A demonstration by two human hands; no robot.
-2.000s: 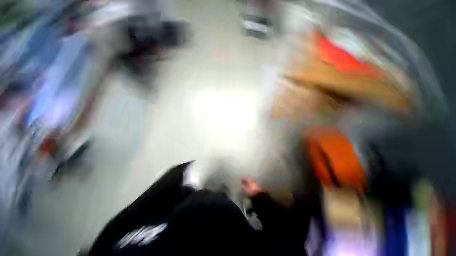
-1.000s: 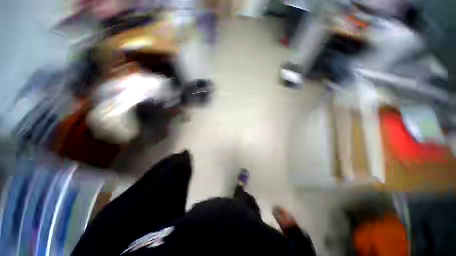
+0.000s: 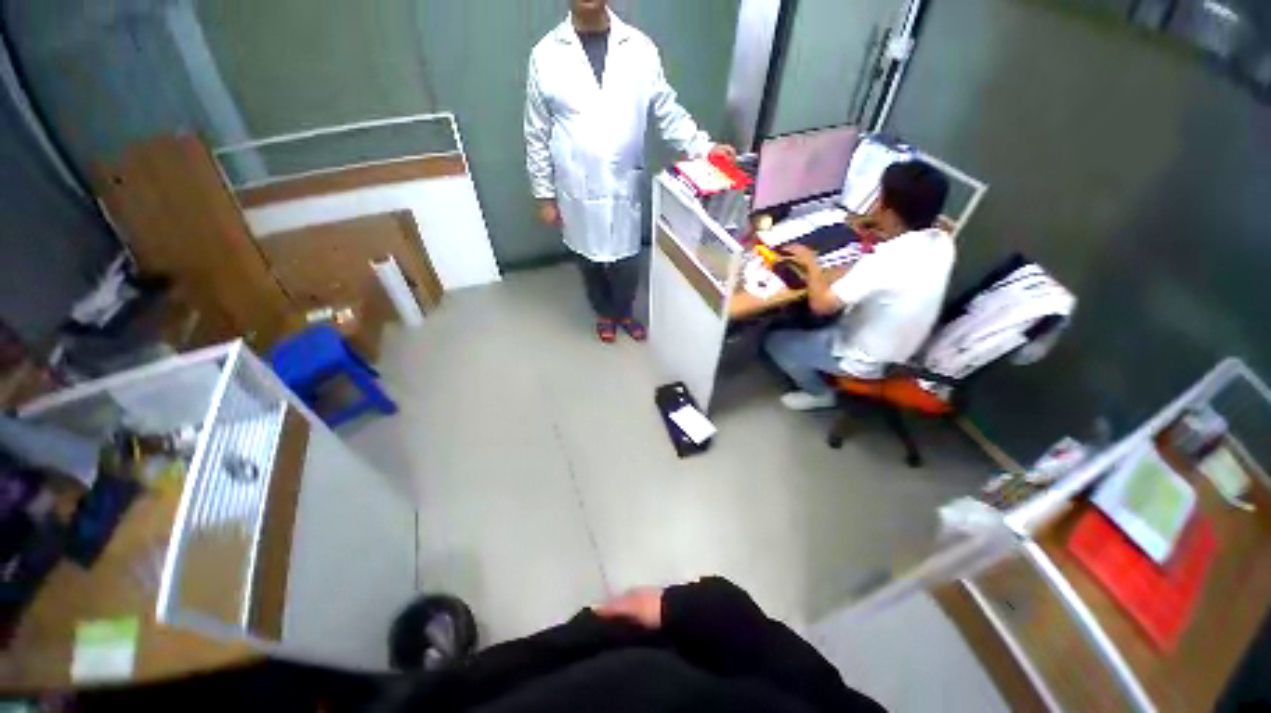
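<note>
My right hand (image 3: 634,607) shows small at the bottom middle, at the end of a black sleeve, in front of my body. Its fingers are too unclear to tell their pose, and nothing held shows. My left hand is not seen; only dark clothing shows on that side. A dark bin (image 3: 432,635) stands on the floor at the lower left. At the right, a red folder (image 3: 1146,568) lies on a wooden desk, partly under a pale sheet (image 3: 1146,502).
A person in a white coat (image 3: 599,139) stands ahead beside a partitioned desk. Another person (image 3: 899,286) sits there at a monitor (image 3: 806,170). A blue stool (image 3: 329,373) and a small black object (image 3: 683,419) stand on the floor. White-framed partitions (image 3: 349,508) flank both sides.
The view has turned from blurred desks and an orange seat to a sharp view of an office corner with two people. My right hand now shows nearer the middle.
</note>
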